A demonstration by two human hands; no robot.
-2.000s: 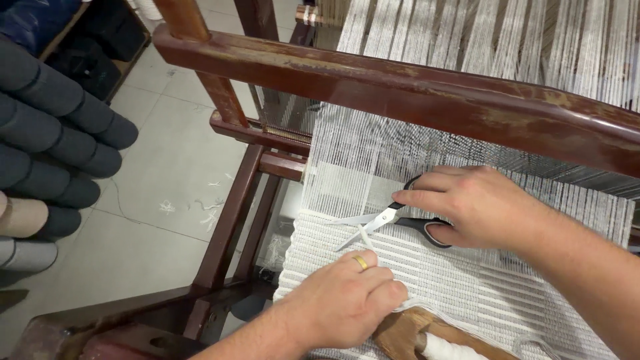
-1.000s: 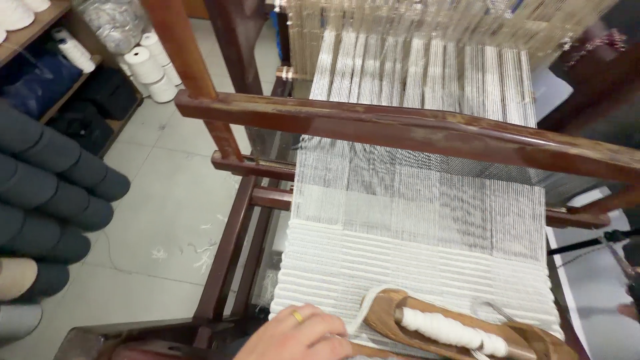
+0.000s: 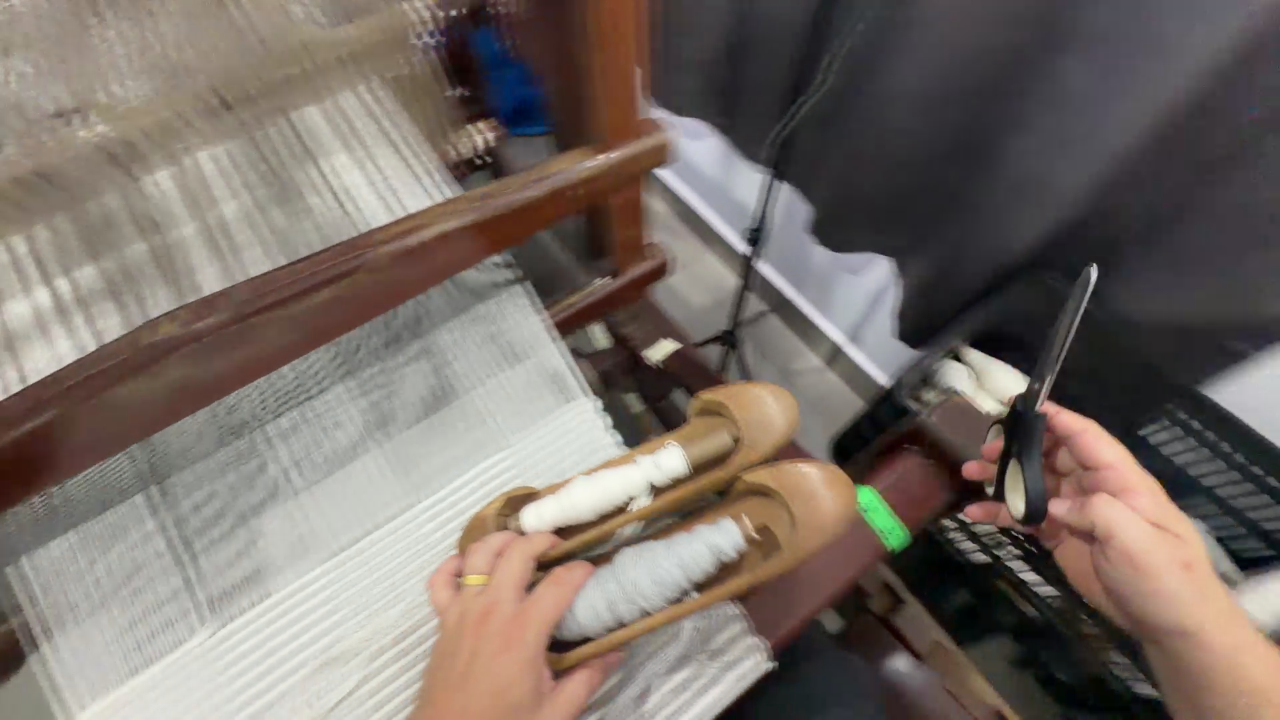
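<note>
My right hand (image 3: pixel 1095 510) holds a pair of black-handled scissors (image 3: pixel 1040 400) by the handles, blades together and pointing up, off to the right of the loom. Two wooden boat shuttles lie side by side on the ribbed white woven cloth (image 3: pixel 330 590). The farther shuttle (image 3: pixel 765 405) carries a bobbin of white yarn (image 3: pixel 610 490); the nearer shuttle (image 3: pixel 820 500) carries a bobbin of pale grey yarn (image 3: pixel 655 575). My left hand (image 3: pixel 510 625) touches their left ends, its fingers spread over them; whether it grips either one is unclear.
The loom's reddish wooden beam (image 3: pixel 330 270) crosses above the warp. A green tag (image 3: pixel 883 518) is on the front beam. White yarn bobbins (image 3: pixel 975 380) sit beyond its end, with a black plastic crate (image 3: pixel 1200 450) at right. A thin black stand (image 3: pixel 745 260) rises before a dark curtain (image 3: pixel 950 130).
The view has swung right. My right hand has carried the scissors away from the cloth, and they have closed. My left hand has moved onto the shuttles.
</note>
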